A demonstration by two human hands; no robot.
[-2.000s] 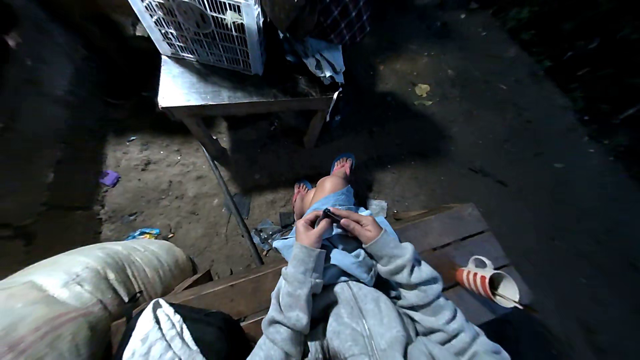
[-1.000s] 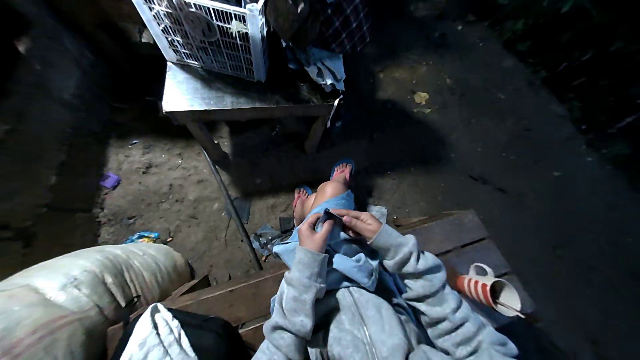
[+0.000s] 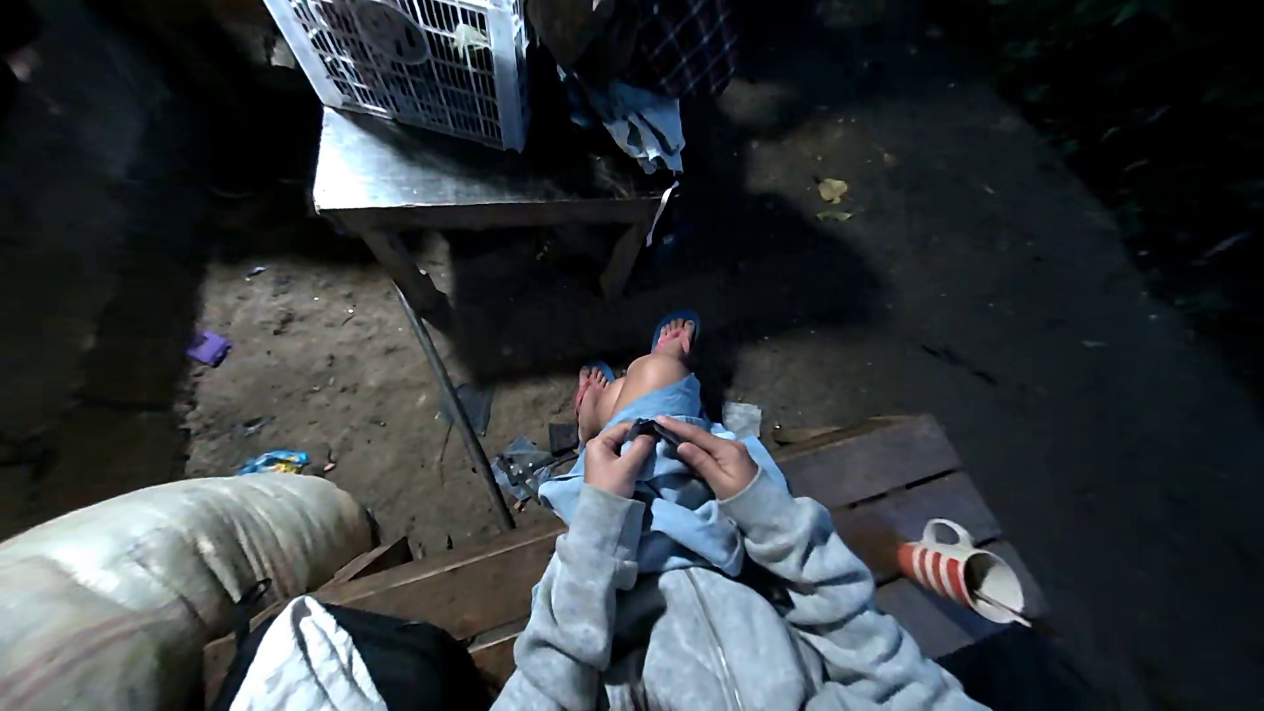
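Both hands meet over my lap, above a light blue cloth. My left hand pinches one end of a small dark object; what it is cannot be made out. The fingers of my right hand hold its other side. Grey sleeves cover both wrists. Below the hands, the blue cloth lies across my thighs and knees, and my feet in blue flip-flops rest on the dirt ground.
A striped mug with a utensil in it stands on the wooden bench at right. A stuffed sack and a black bag are at left. Ahead, a low table holds a white plastic crate and cloths.
The fingers of both hands have shifted slightly around the small dark object. The hands stay together over the lap.
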